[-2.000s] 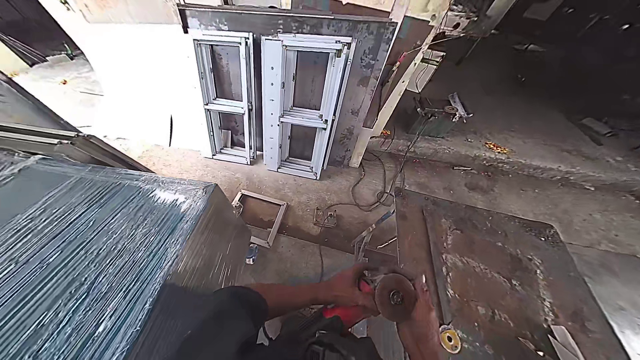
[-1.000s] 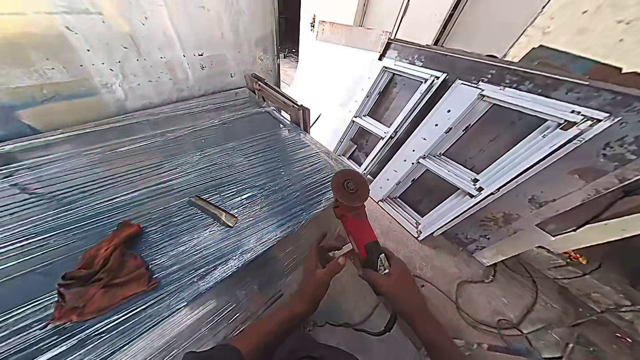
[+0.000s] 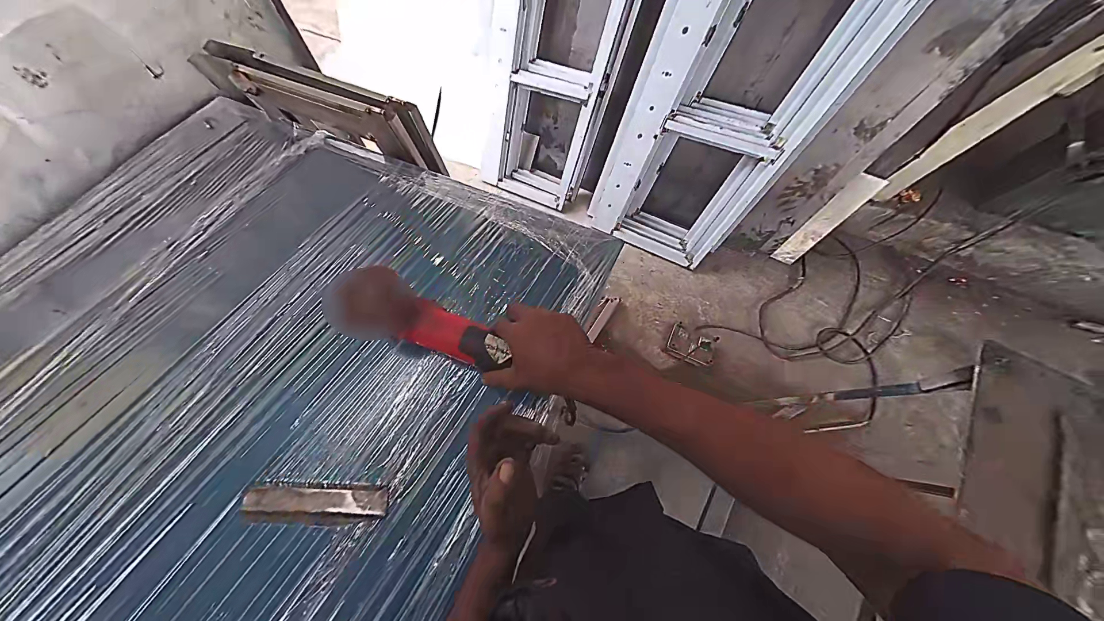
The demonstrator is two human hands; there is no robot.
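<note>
My right hand (image 3: 548,349) grips the rear end of a red angle grinder (image 3: 435,329), holding it over the plastic-wrapped surface (image 3: 345,224) with its blurred disc end pointing left. Just below it is my left hand (image 3: 504,479), fingers partly curled and apart, with no tool seen in it. A short metal piece (image 3: 315,502) lies on the plastic wrap to the left of my left hand. Whether the grinder touches the wrap cannot be told.
White window frames (image 3: 673,181) lean beyond the wrapped surface's far edge. More frames (image 3: 319,99) stand at its back corner. A black cable (image 3: 776,345) loops over the concrete floor on the right, near a small metal box (image 3: 690,343). A metal-topped table (image 3: 1013,448) is at right.
The grinder was held in both hands a second ago; now only my right hand holds it, disc end pointing left over the wrap. My left hand has come off it. The view has shifted.
</note>
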